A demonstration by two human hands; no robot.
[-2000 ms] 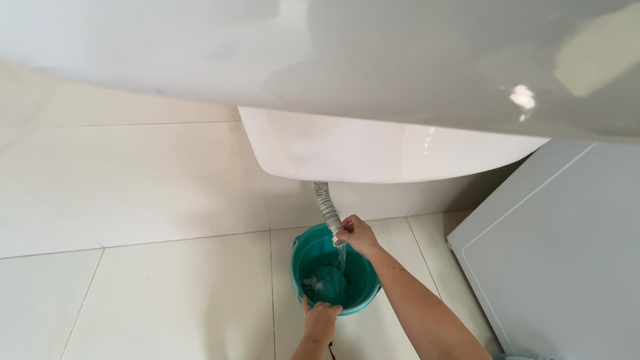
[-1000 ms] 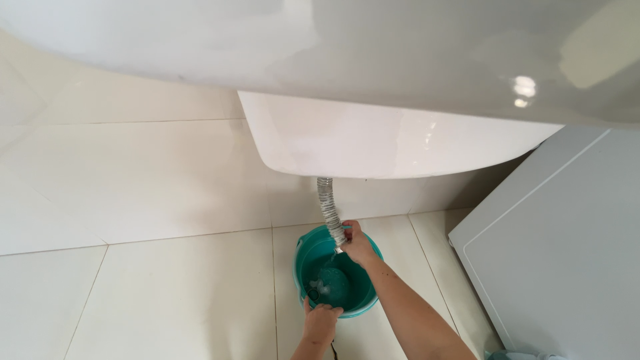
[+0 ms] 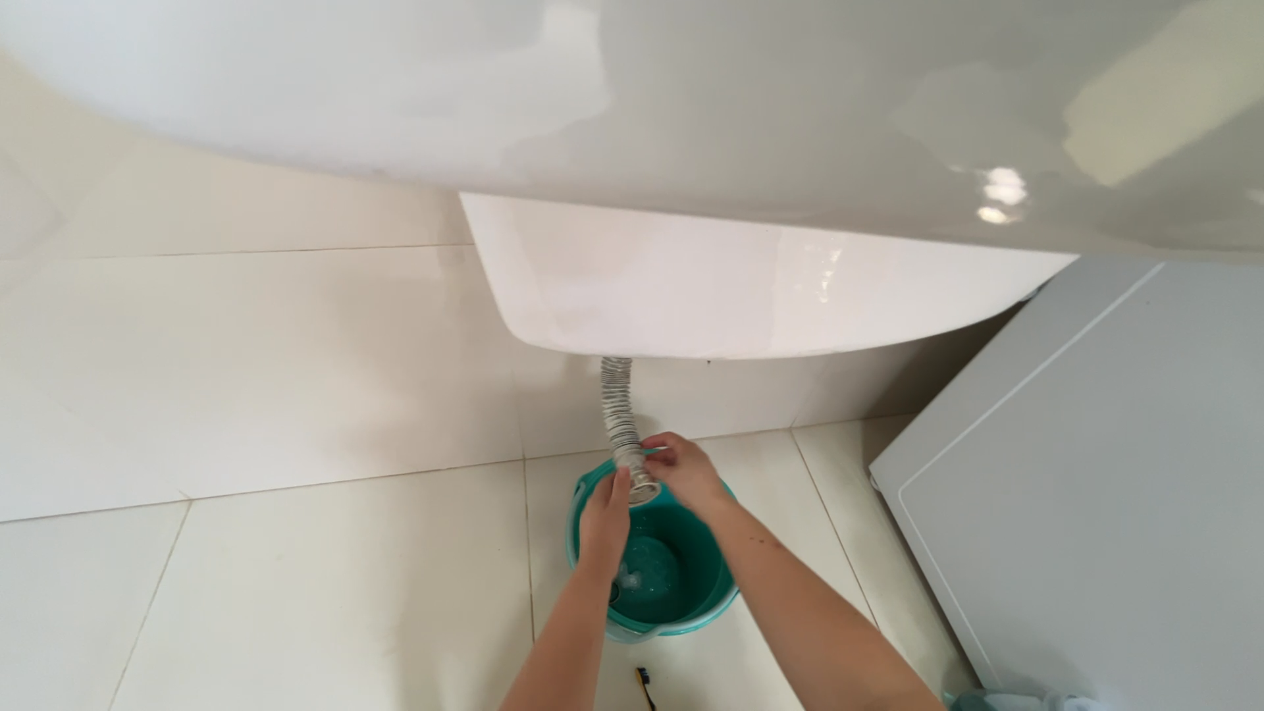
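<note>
A grey corrugated drain hose (image 3: 618, 405) hangs from beneath the white washbasin (image 3: 691, 286), its open end over a teal plastic bucket (image 3: 701, 553). My left hand (image 3: 604, 518) touches the hose end from the left side with its fingers. From the right, my right hand (image 3: 683, 472) holds the hose a little above its end, thumb and fingers around it. Some liquid with foam lies at the bottom of the bucket, and a small dark ring-like object, partly hidden by my left wrist, shows at its left inside.
The large glossy basin rim (image 3: 553, 118) covers the upper view. At the right stands a grey-white appliance or cabinet (image 3: 1086, 474). A black and yellow toothbrush (image 3: 645, 686) lies on the tiled floor below the bucket. Clear plastic items (image 3: 1017, 701) show at the bottom right.
My left hand has left the near rim of the bucket and moved up to the end of the hose. My right hand stays at the hose. More of the toothbrush shows.
</note>
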